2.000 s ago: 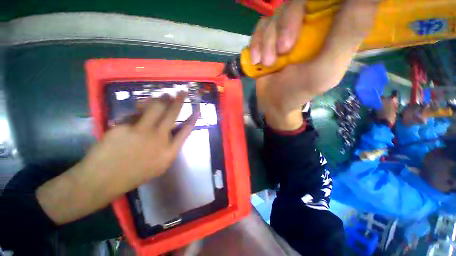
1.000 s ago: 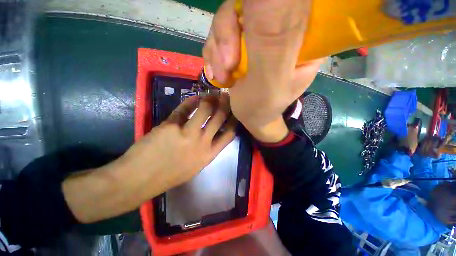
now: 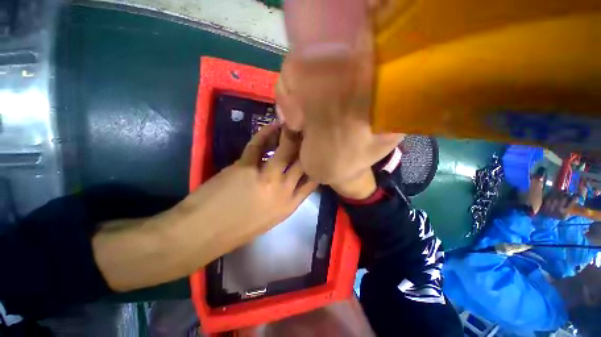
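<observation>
The open black tablet housing [image 3: 227,141] lies inside the red-orange fixture [image 3: 204,125] on the green bench. A large silvery plate [image 3: 277,253] fills its lower part. The main board [image 3: 261,121] shows only partly at the upper end. My left hand [image 3: 244,204] lies over the tablet with its fingertips on the board area. My right hand [image 3: 336,125] grips the yellow-orange electric screwdriver [image 3: 474,72] close to the camera, above the tablet's upper right part. The screwdriver's tip is hidden behind my hands.
A round dark dish [image 3: 419,164] with grey specks stands right of the fixture, partly behind my right wrist. Farther right are a pile of small parts [image 3: 486,194], a blue bin [image 3: 520,164] and a person in blue [image 3: 520,283]. A pale rail [image 3: 198,20] runs along the top.
The screwdriver and my right hand have come from the fixture's upper right corner down over the board, and the driver's body looms larger. My left fingers have drawn closer to my right hand.
</observation>
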